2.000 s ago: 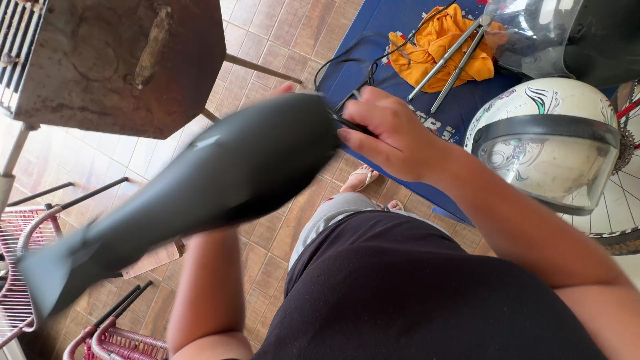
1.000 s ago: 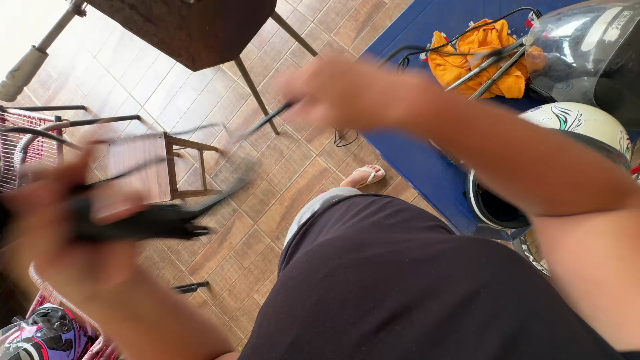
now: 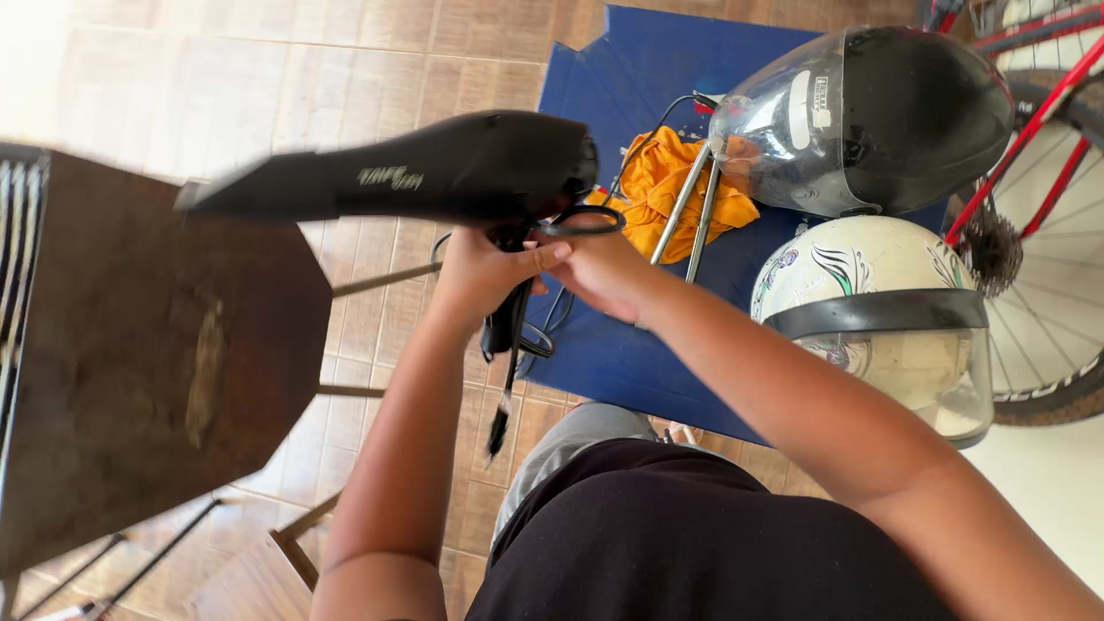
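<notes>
A black hair dryer point(image 3: 448, 168) with a flat nozzle pointing left is held above the blue surface's left edge. My left hand point(image 3: 487, 267) grips it around the upper handle, just under the body. At the handle's right side, my right hand point(image 3: 586, 259) holds a loop of the black power cord point(image 3: 586, 221); its fingers are partly hidden. More cord hangs below the handle, with its end point(image 3: 498, 431) dangling and blurred. An orange cloth point(image 3: 660, 194) lies crumpled on the blue surface beyond my right hand, with metal rods across it.
On the blue table point(image 3: 681, 65) rest a black helmet with a clear visor point(image 3: 923, 121) and a white patterned helmet point(image 3: 849, 259). A red bicycle point(image 3: 1048, 112) stands at the right. A rusty metal grill point(image 3: 164, 345) is at the left, with a small wooden stool point(image 3: 259, 578) below it.
My hands were far apart one second ago, with the cord stretched between them; they are together now at the dryer's handle. The cord is now looped near the handle. The view has shifted.
</notes>
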